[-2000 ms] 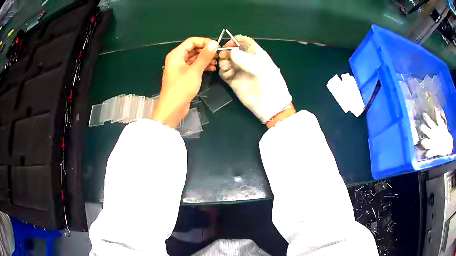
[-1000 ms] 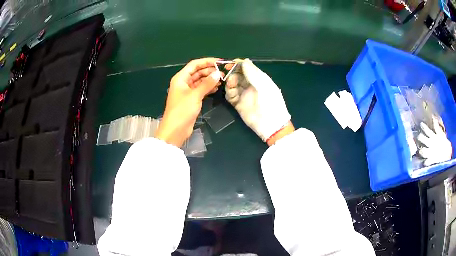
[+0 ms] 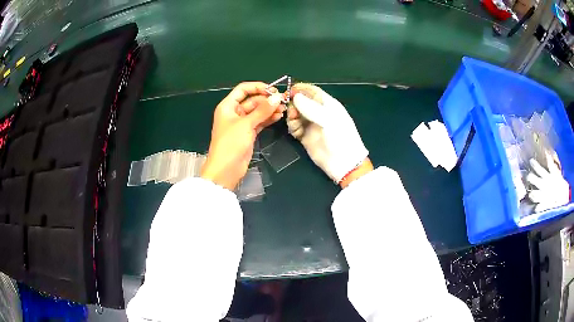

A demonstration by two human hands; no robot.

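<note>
My bare left hand (image 3: 242,129) and my white-gloved right hand (image 3: 327,129) meet above the dark green mat. Their fingertips pinch a small bright-edged piece (image 3: 288,83) between them. Its thin pale edges form an angular outline above the fingertips; the rest is hidden by the fingers, and I cannot tell exactly what it is. A fanned row of clear square panels (image 3: 167,167) lies left of my left forearm. Loose clear panels lie below the hands, one at the right (image 3: 281,155) and others (image 3: 250,184) partly behind my left wrist.
Stacked black foam trays (image 3: 56,170) with red bits along their edges stand at the left. A blue bin (image 3: 481,188) at the right holds clear pieces and a white glove. White slips (image 3: 434,146) lie beside it. A black container (image 3: 478,277) of glinting clips is below right.
The bright-edged piece has turned between my fingertips, its outline pointing up, then down, and now up at the right. The view has shifted, so the bench sits lower in the picture.
</note>
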